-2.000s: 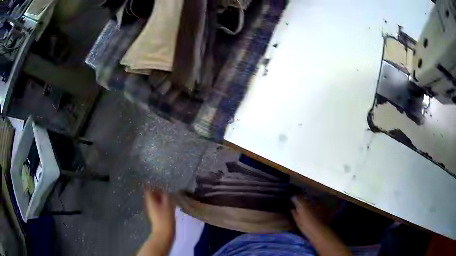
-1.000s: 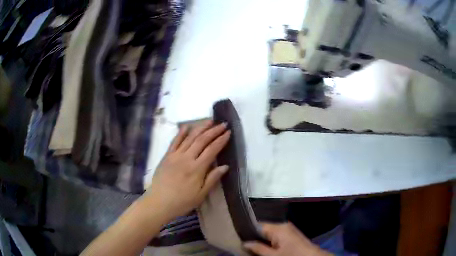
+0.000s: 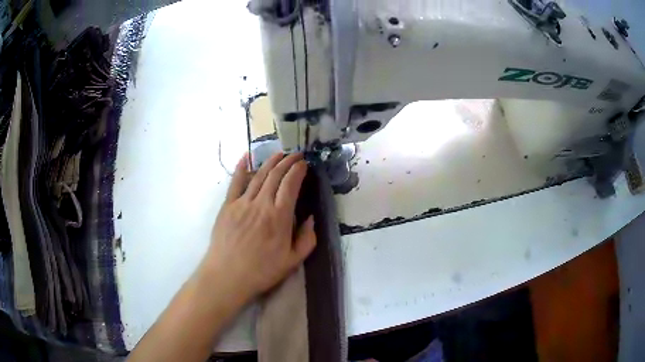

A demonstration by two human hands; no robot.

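A beige-and-brown garment strip [image 3: 324, 276] runs from the picture's bottom edge up to the presser foot [image 3: 316, 157] of the white industrial sewing machine [image 3: 438, 60]. Its beige half lies left, its dark brown band right. My left hand [image 3: 258, 226] lies flat on the strip, fingertips close to the foot, thumb on the brown band. The strip's upper end is hidden by the foot and fingers. My right hand is not in view.
Left of the white table [image 3: 177, 177], bundles of cut pieces [image 3: 42, 212] in beige, brown and grey lie on plaid cloth [image 3: 106, 283]. A looped tie strip [image 3: 72, 205] shows there. An orange-brown panel [image 3: 576, 304] is below the table at right.
The strip has gone from the lap onto the table and up to the presser foot, under my left hand. My right hand has left the picture. The view has shifted toward the machine.
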